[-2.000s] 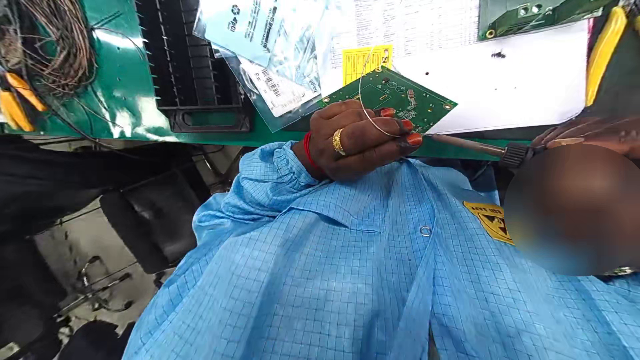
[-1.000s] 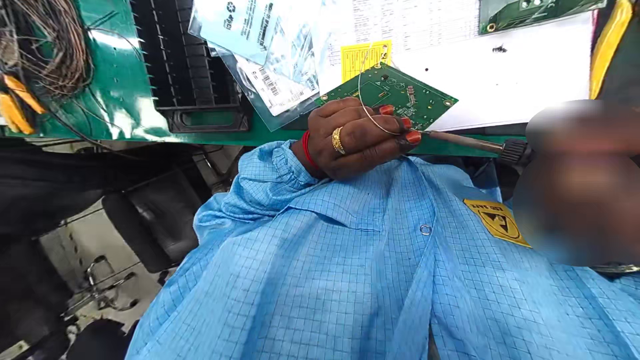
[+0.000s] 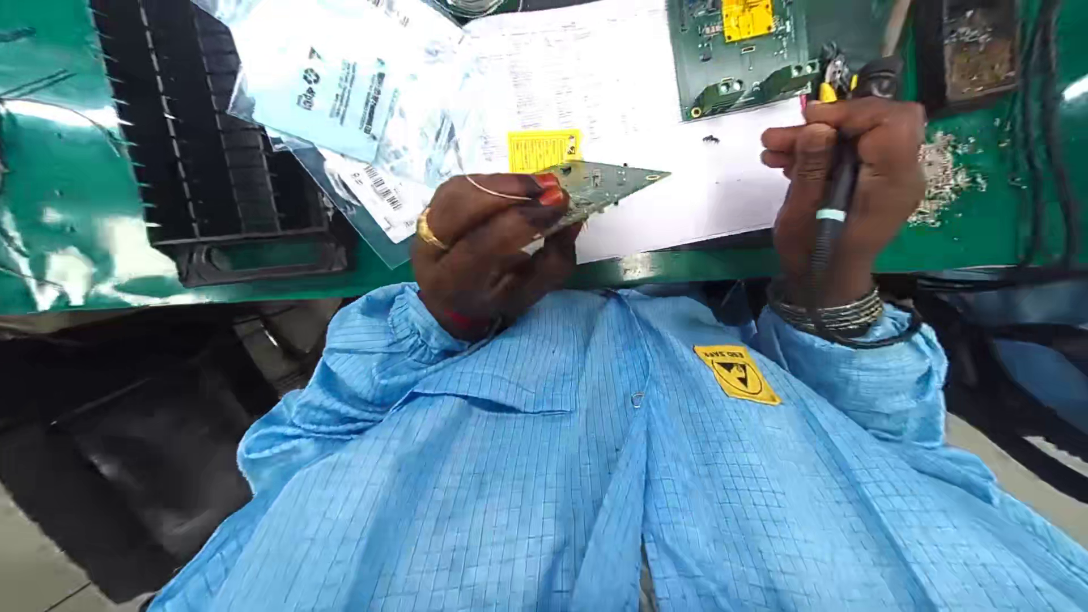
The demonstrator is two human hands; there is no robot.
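Observation:
My left hand (image 3: 493, 246) grips a green circuit board (image 3: 608, 187) by its near edge, tilted above the papers; its fingers partly hide the board. A thin curved wire (image 3: 489, 191) passes by these fingers. Right of it, my right hand (image 3: 850, 170) is closed round the dark handle of a soldering iron (image 3: 837, 183), whose cord runs down by the wrist and whose barrel points away from me. At the same fingers are small cutters or pliers (image 3: 835, 76) with yellow on the handles, jaws pointing away; they look held along with the iron.
Printed papers (image 3: 705, 200) lie under the boards. A larger circuit board (image 3: 739, 59) is at the back. Plastic bags (image 3: 340, 93) and a black slotted rack (image 3: 255, 259) stand left. Clipped bits (image 3: 943, 178), a small tray (image 3: 977, 51) and black cables (image 3: 1058, 144) are at the right.
My right hand has moved away from the board with the soldering iron, and cutters or pliers now show at its fingers. The held board is tilted more edge-on. The view has shifted.

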